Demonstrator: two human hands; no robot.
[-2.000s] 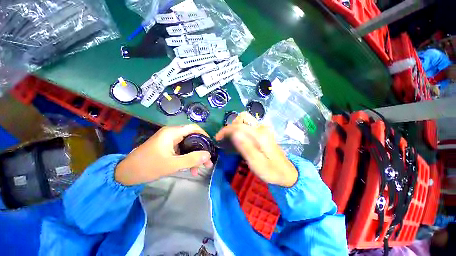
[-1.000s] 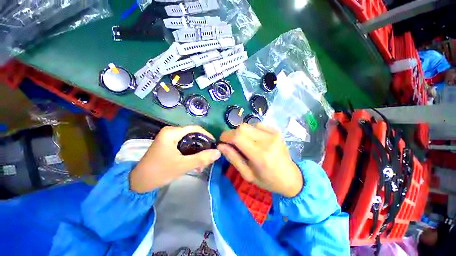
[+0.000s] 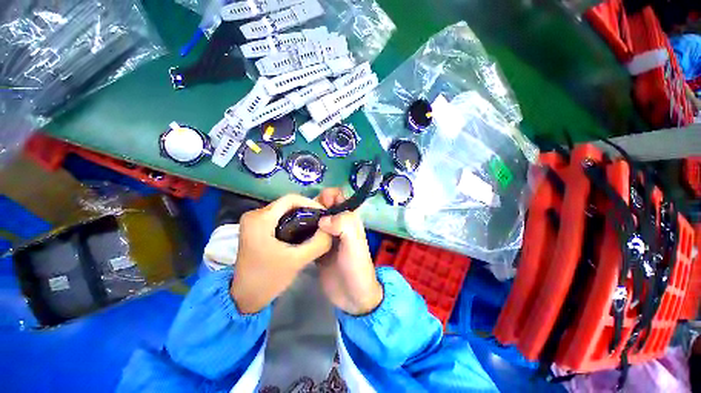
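Observation:
My left hand (image 3: 265,249) holds a round dark watch head (image 3: 298,226) above my lap, in front of the bench edge. My right hand (image 3: 347,257) is close beside it, with its fingers on a black watch strap (image 3: 357,198) at the right side of the head. The strap's free end curves up and away over the bench edge. Whether strap and head are joined is hidden by the fingers. Several other watch heads (image 3: 260,159) lie along the green bench (image 3: 123,111), some with orange tabs.
Grey strips (image 3: 296,80) lie in a pile on a clear bag. Another clear bag (image 3: 461,176) lies right, a full one (image 3: 69,54) far left. Upright red trays (image 3: 538,253) with black-strapped watches (image 3: 636,246) stand right. A carton with dark packs (image 3: 88,265) is low left.
My right hand has swung lower and closer to my left hand. The black strap now shows, curving up from my fingers. The view has shifted slightly.

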